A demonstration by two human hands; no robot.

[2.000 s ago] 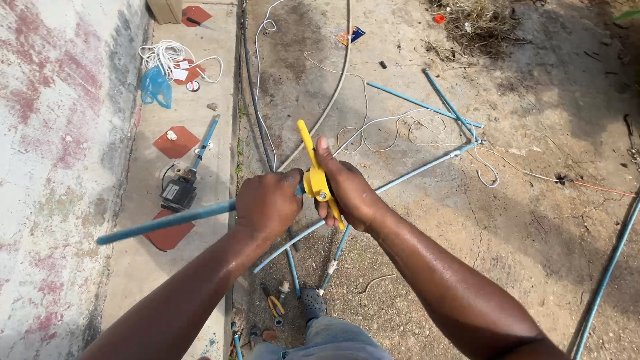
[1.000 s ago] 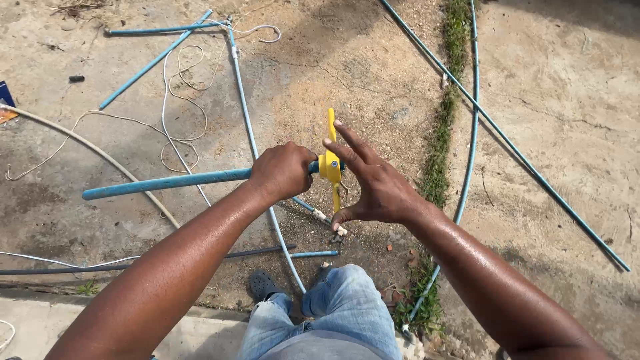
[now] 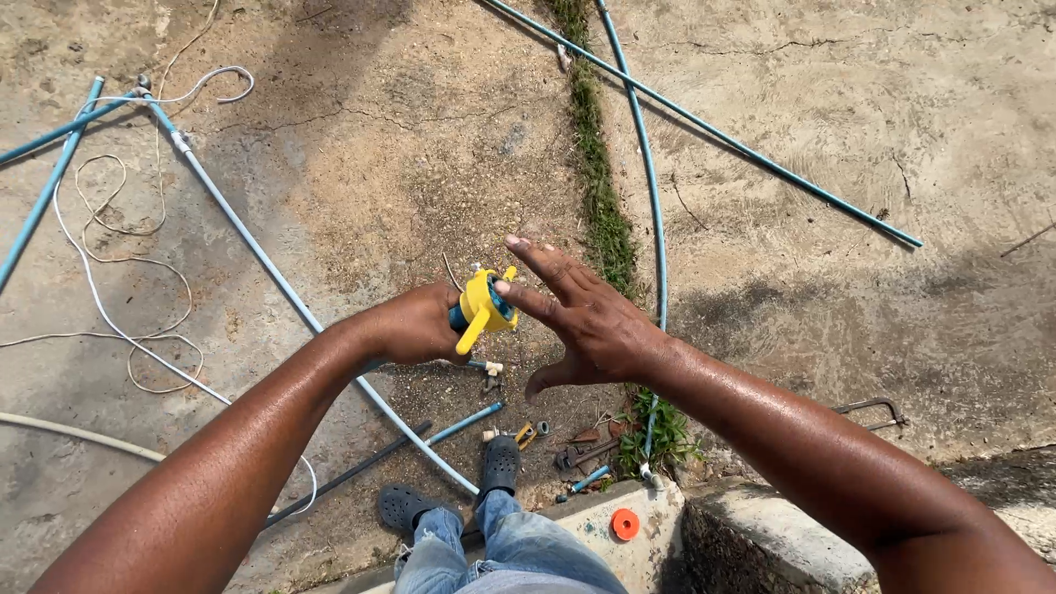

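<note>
My left hand [image 3: 421,324] is closed around a blue plastic pipe [image 3: 457,318], just behind a yellow two-handled pipe threading tool [image 3: 481,308] fitted on the pipe's end. The tool's round opening faces up and right, with blue inside its rim. My right hand [image 3: 582,318] is spread at the right of the tool. Its index fingertip is at the opening, and whether it touches the rim I cannot tell. The rest of the held pipe is mostly hidden by my left hand and forearm.
Long blue pipes [image 3: 726,136] cross on the concrete at upper right, over a grass strip [image 3: 590,140]. White cord [image 3: 91,280] and a jointed pipe [image 3: 247,235] lie left. Near my feet are a pipe wrench [image 3: 587,452] and short pipe pieces [image 3: 466,423]. An orange ring [image 3: 625,524] sits on a ledge.
My right hand, earlier on the yellow tool's handles, now has its fingers spread beside it. The held pipe, earlier pointing left across the view, now has its tool end tilted up. The view has swung right.
</note>
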